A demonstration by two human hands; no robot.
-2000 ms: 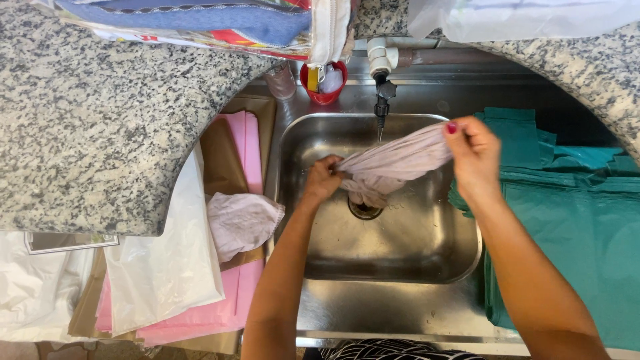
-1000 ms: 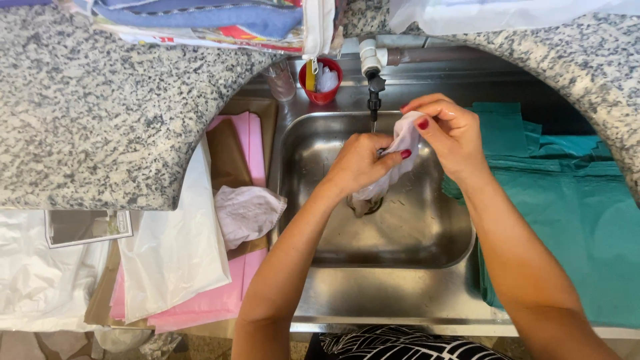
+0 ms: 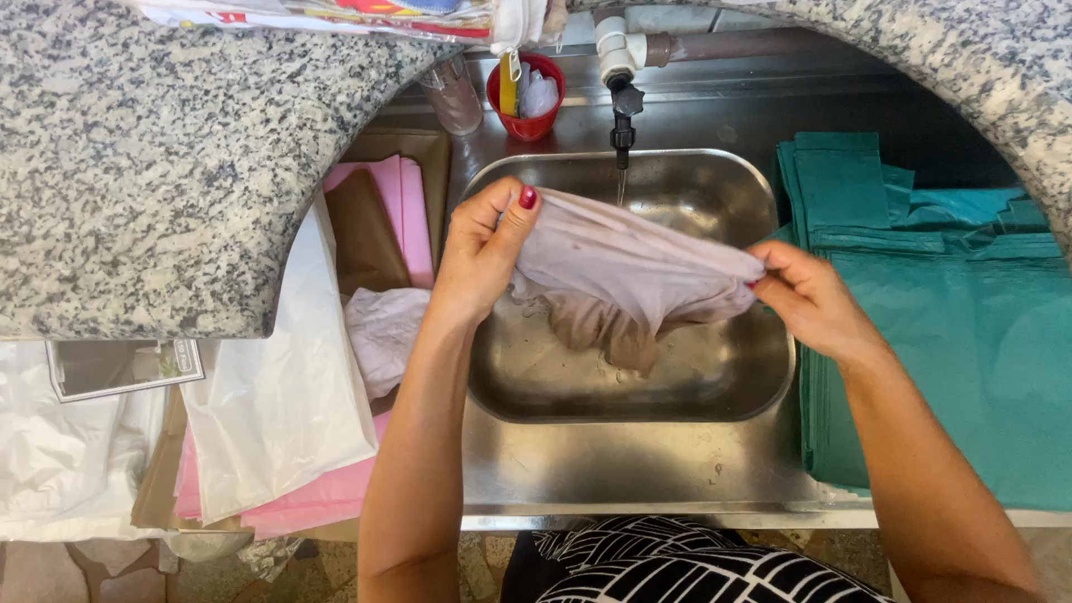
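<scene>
A wet, pale pinkish cloth [image 3: 624,260] hangs stretched between my two hands over the stainless steel sink basin [image 3: 536,394]. My left hand [image 3: 494,243] pinches its upper left corner between thumb and fingers. At the right end, my right hand [image 3: 800,289] grips the cloth's edge. The lower part of the cloth sags in darker, soaked folds toward the basin. Behind it, a thin stream of water runs from the black faucet [image 3: 624,126]. A second crumpled pale cloth [image 3: 385,335] lies left of the basin, partly behind my left forearm.
Stacked green plastic bags [image 3: 938,360] lie right of the basin. White [image 3: 276,394], pink [image 3: 318,498] and brown bags lie at the left. A red cup [image 3: 528,126] with small items and a clear glass [image 3: 456,100] stand behind. A granite countertop [image 3: 167,167] overhangs the sink's left and back.
The cloth, bunched between my close hands one second ago, is now spread wide. My hands have moved apart.
</scene>
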